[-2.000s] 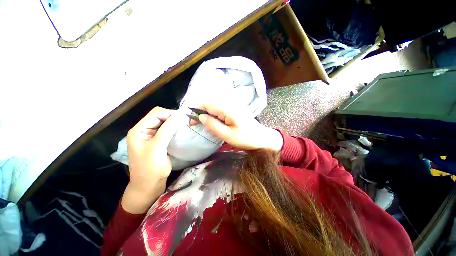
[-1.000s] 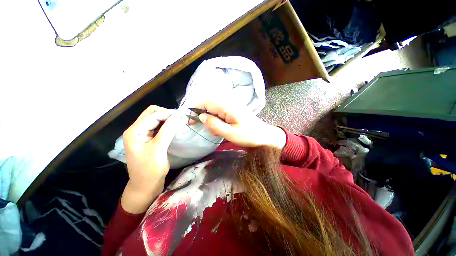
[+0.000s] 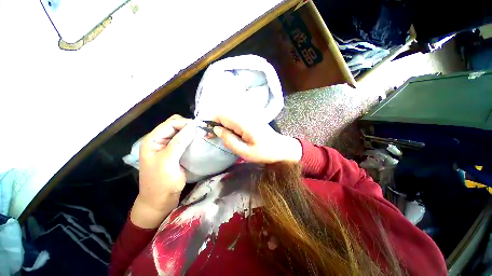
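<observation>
A white sleeve turned inside out is held over the lap, its round open end facing up and away. My left hand pinches the sleeve's edge between thumb and fingers. My right hand holds a small dark pointed tool, perhaps thread snips, with its tips at the pinched edge beside my left fingertips. A thin dark line runs across the sleeve below the tool. Most of the tool is hidden in my right fingers.
The white table with a wooden edge curves along the left and top. A cardboard box with green printing stands beyond the sleeve. A green-topped piece is at right. Dark navy pieces with white edges lie at lower left.
The sleeve's open end has shifted slightly up and left. My right hand has moved a little, and the tool's tips look closer together than before. My left hand keeps its pinch.
</observation>
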